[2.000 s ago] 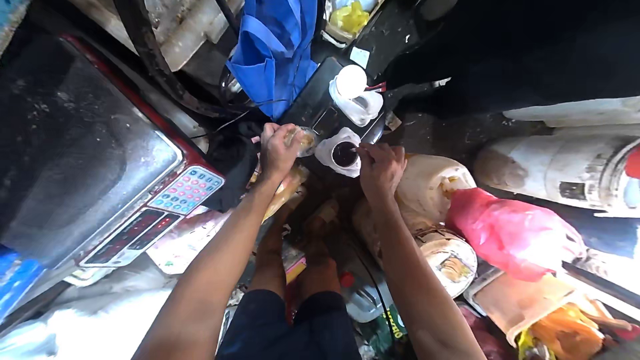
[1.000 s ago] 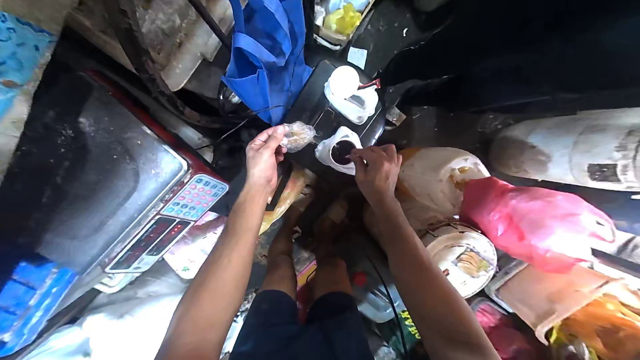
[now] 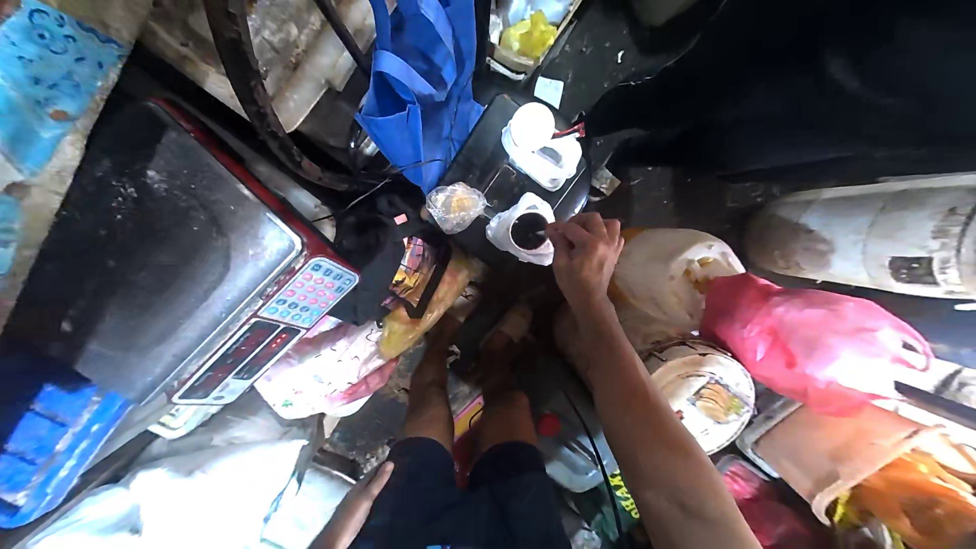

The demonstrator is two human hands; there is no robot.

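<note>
My right hand (image 3: 585, 248) pinches the end of a thin stick or handle, too small to identify, at the rim of a cup of dark liquid (image 3: 529, 231). White plastic wraps the cup, which stands on a black surface (image 3: 496, 183). Left of it lies a clear plastic bag with light brown food (image 3: 456, 207), with no hand on it. Behind the cup are a white round lid (image 3: 531, 126) and a white plastic bag (image 3: 555, 162). My left hand (image 3: 370, 496) is low by my left thigh, partly cut off by the frame edge; its fingers look extended and no held thing shows.
A digital scale (image 3: 309, 293) with a wide metal plate takes up the left. A blue cloth bag (image 3: 427, 91) hangs beyond the black surface. On the right are a stained plastic container (image 3: 679, 267), a pink plastic bag (image 3: 808, 335), a white bucket lid (image 3: 736, 427) and a gas cylinder (image 3: 869, 232).
My left hand has let go of the small clear bag, which now rests left of the cup, and has moved down beside my thigh. My right hand stays at the cup.
</note>
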